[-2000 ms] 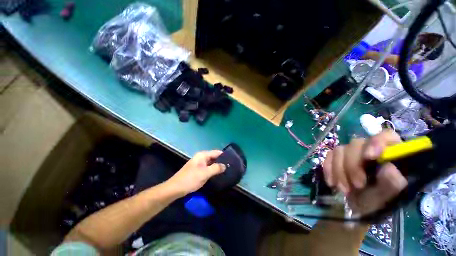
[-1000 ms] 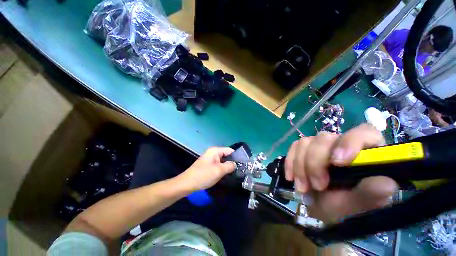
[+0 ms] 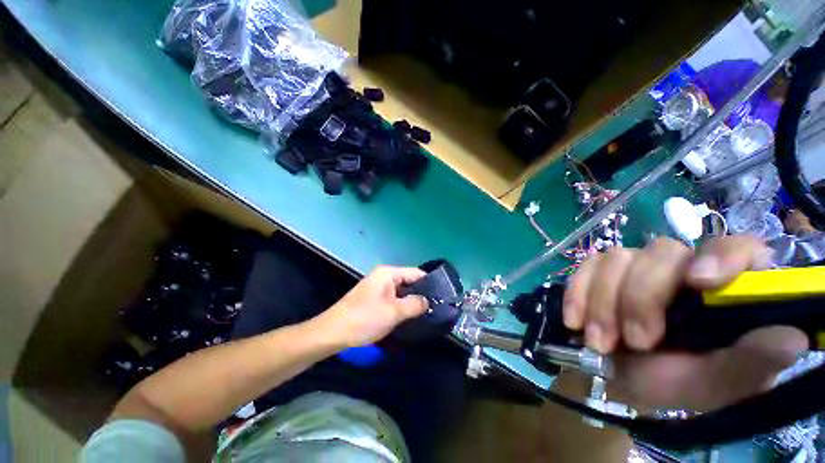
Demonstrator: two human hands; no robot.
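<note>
My left hand (image 3: 375, 306) holds a black housing (image 3: 440, 288) over the bench's near edge, fingers and thumb on its left side. My right hand (image 3: 665, 312) grips a thick black power screwdriver with a yellow label (image 3: 769, 286). Its silver screw-feed nozzle (image 3: 479, 312) points left, at the housing's right side. Whether the tip touches the housing or a screw is hidden. The inner side of the housing cannot be made out.
The green bench (image 3: 380, 226) bears a clear plastic bag (image 3: 244, 68), a heap of small black caps (image 3: 353, 145), a large open carton (image 3: 452, 163) and wired modules (image 3: 597, 203). An output carton (image 3: 68, 298) stands below left. A person's purple sleeve (image 3: 755, 90) shows at upper right.
The screwdriver first came left from the right side to the housing; since then my right hand has drawn back slightly to the right. My left hand stays on the housing.
</note>
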